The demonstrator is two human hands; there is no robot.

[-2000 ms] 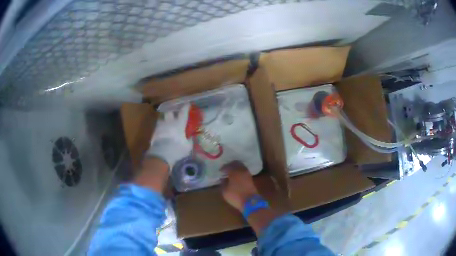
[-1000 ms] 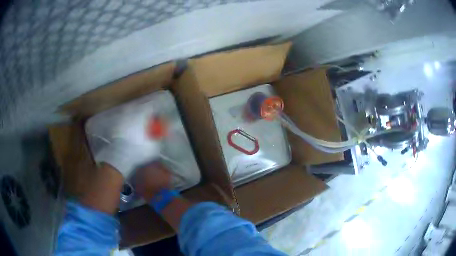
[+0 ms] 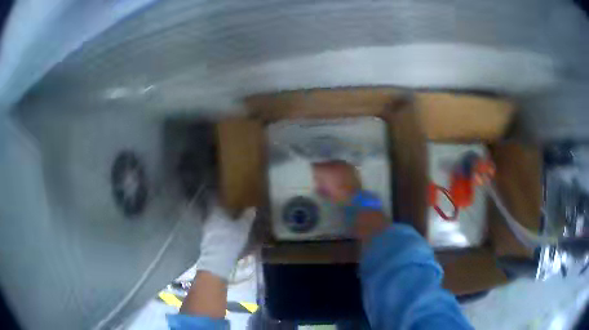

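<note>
A silver-topped can (image 3: 329, 138) stands in the left open cardboard box, with a round dark-centred opening (image 3: 300, 214) at its lower left. My right hand (image 3: 337, 180), bare with a blue wristband, is over the can top. It is blurred, and its fingers and any hold are unclear. My left hand (image 3: 225, 243), in a white glove, is at the box's lower left corner, thumb apart from the fingers, with nothing visible in it. An orange-red cap-like thing (image 3: 460, 190) is on the right can (image 3: 449, 233), beside its red handle (image 3: 444, 205).
The right cardboard box (image 3: 471, 116) adjoins the left one (image 3: 239, 158). Clear hoses (image 3: 513, 222) run from an orange cap (image 3: 484, 169) towards blurred metal equipment on the right. A round fan grille (image 3: 129, 184) is on the left panel. Yellow-black tape (image 3: 169, 299) marks the floor.
My gloved left hand has moved off the left can to the box corner. An orange-red thing now shows beside the right can's handle; the one over the left can is gone. The view has shifted.
</note>
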